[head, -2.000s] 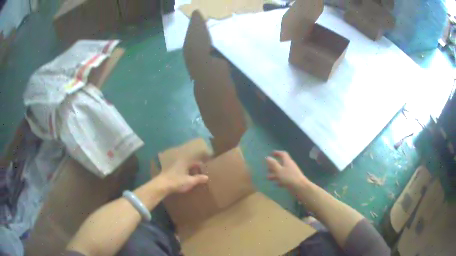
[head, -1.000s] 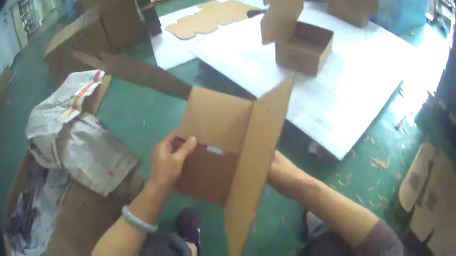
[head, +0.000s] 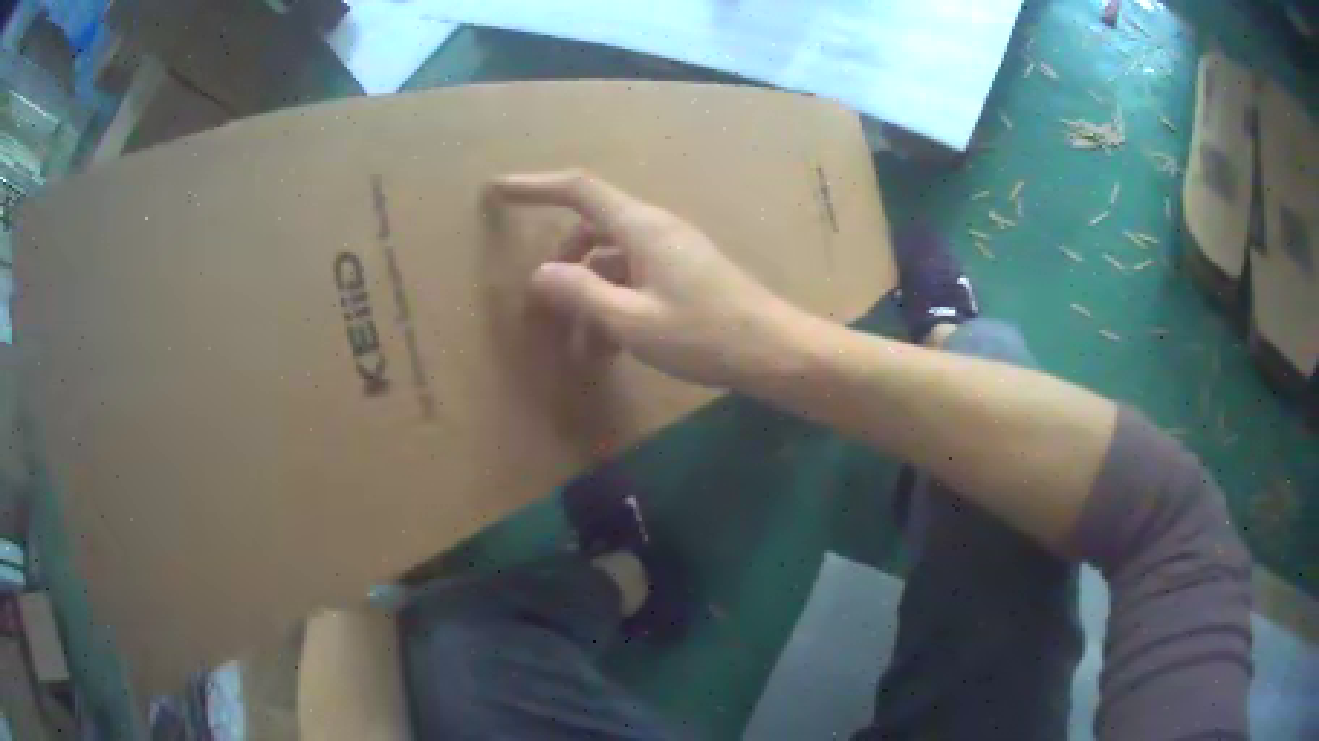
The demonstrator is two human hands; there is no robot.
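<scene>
A large brown cardboard blank (head: pixel 232 478) spreads across the left and middle of the view, with dark "KEiiD" print on its upper face and small print near its right end. My right hand (head: pixel 615 282) is over the middle of the blank, slightly blurred, fingers apart and index finger stretched to the left; it grips nothing. Whether its fingertips touch the board I cannot tell. My left forearm shows at the bottom left and runs up to the blank's lower edge; my left hand is hidden behind the blank.
A white board (head: pixel 868 58) lies on the green floor (head: pixel 1042 348) at the top. Brown blanks with dark printed squares (head: pixel 1222 174) lie at the right. Thin cardboard scraps (head: pixel 1095 133) are scattered near them. My shoes and legs are below the blank, and a pale sheet (head: pixel 832 651) lies between my legs.
The blank has been turned and now shows its printed outer face, spread wide toward the left. My right hand has moved from behind the cardboard to above it. My left hand has gone out of sight.
</scene>
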